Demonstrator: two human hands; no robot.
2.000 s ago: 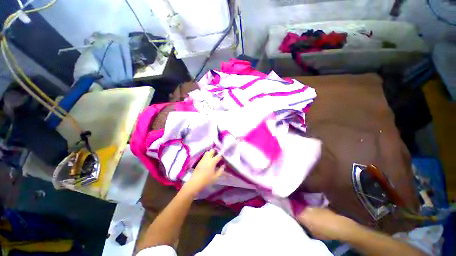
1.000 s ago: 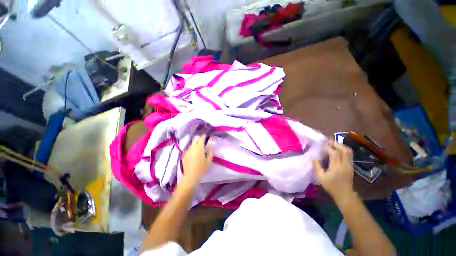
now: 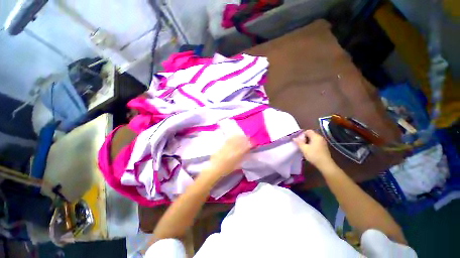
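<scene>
The garment piece, pale lilac-white cloth with pink strips, lies in a crumpled pile with bright pink cloth at its left and back edges. My right hand pinches the right end of a pale panel between thumb and fingertips. My left hand is blurred and lies on the cloth beside the pink strip; whether its fingers grip is not clear. The steam iron, with its orange-brown handle, rests on the brown table just right of my right hand, held by neither hand.
The brown ironing table cover spreads behind and right of the garment. A second iron sits on the cream side board at left. A blue basket with white scraps stands at right. Cloth scraps lie behind the table.
The pale panel, loose and lifted earlier, now lies flatter with its right edge pinched by my right hand. My left hand has moved right along the cloth. The camera view has turned.
</scene>
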